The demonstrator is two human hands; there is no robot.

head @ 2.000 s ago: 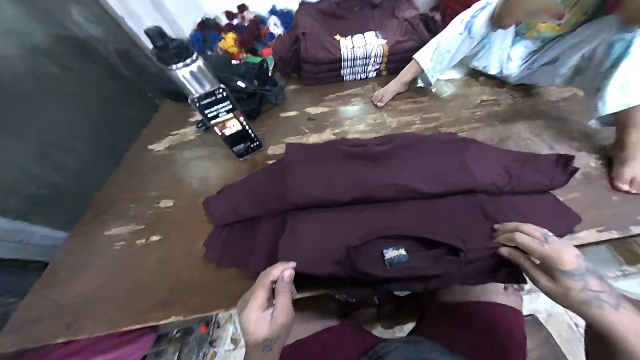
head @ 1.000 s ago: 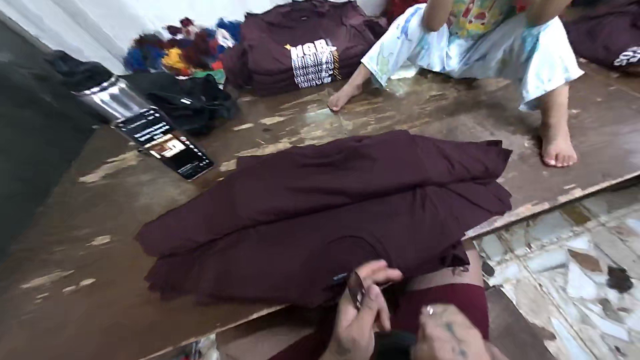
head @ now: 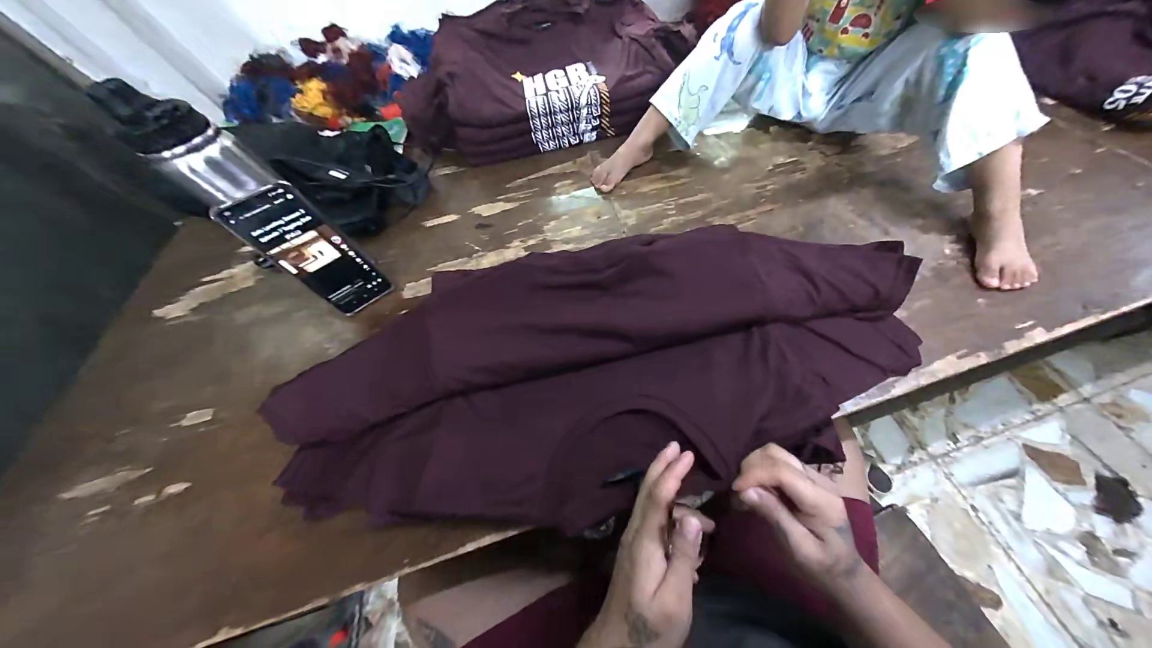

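Note:
A stack of maroon T-shirts (head: 576, 360) lies on the worn wooden platform, with the neckline of the top one towards me. My left hand (head: 657, 549) is at the near edge by the collar, fingers partly curled around something small and dark that I cannot make out. Just right of it, my right hand (head: 796, 513) has its thumb and forefinger pinched together near the collar; whether anything thin is between them cannot be seen. A dark neck label (head: 623, 477) shows inside the collar.
A phone (head: 306, 250) leans by a steel bottle (head: 202, 157) and a black bag (head: 337, 171). Behind are colourful yarn scraps (head: 315, 85) and folded printed shirts (head: 558, 81). A person's bare foot (head: 1003, 256) rests on the wooden platform (head: 180, 432) at right, above the tiled floor (head: 1035, 504).
My hands have come together near the collar; two seconds ago they were apart at the shirts' near edge. The view has shifted to the right.

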